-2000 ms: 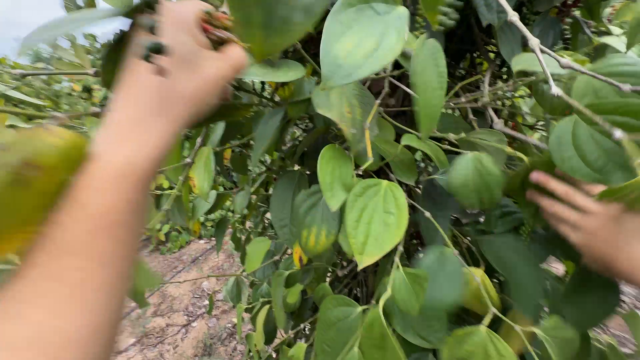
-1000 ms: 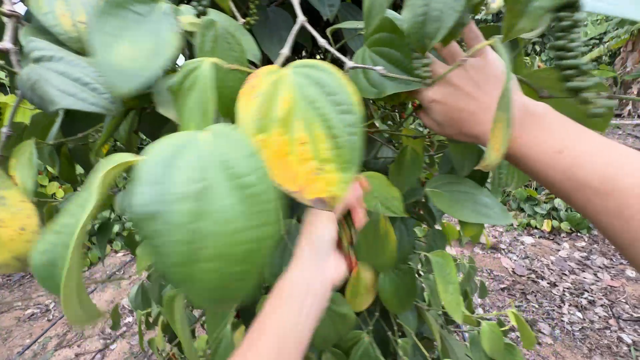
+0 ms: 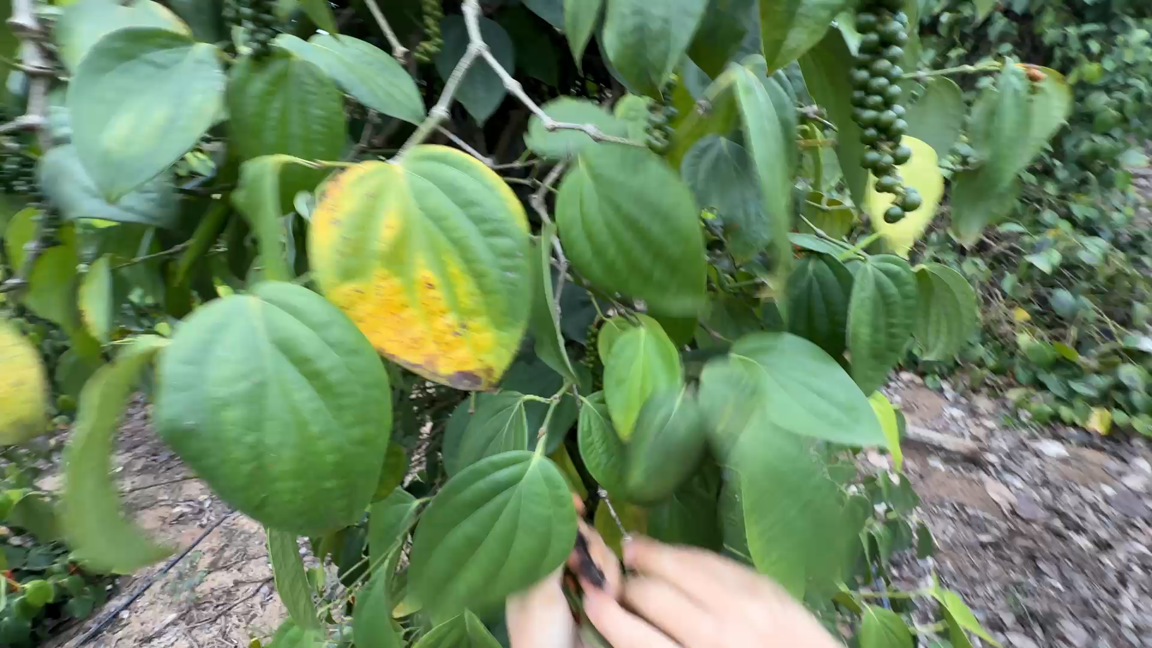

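At the bottom middle of the head view my two hands meet among the leaves of a pepper vine. My left hand (image 3: 544, 612) is mostly cut off by the lower edge, with its fingers around something dark and thin that I cannot make out. My right hand (image 3: 697, 598) lies against it, blurred, its fingertips at the same dark thing. A broad green leaf (image 3: 495, 531) hangs just above them. Higher up are a yellow-blotched leaf (image 3: 423, 270) and, at upper right, a hanging spike of green peppercorns (image 3: 880, 99), away from both hands.
Pale bare twigs (image 3: 513, 81) cross the upper middle. A large green leaf (image 3: 274, 409) hangs close on the left. Ground with dry leaf litter (image 3: 1017, 513) lies at right, and a thin dark line (image 3: 148, 580), perhaps a hose, runs over soil at lower left.
My right hand has come down from the upper branches to beside my left hand. My left hand is lower in view than a second ago. The view swung sideways since two seconds ago.
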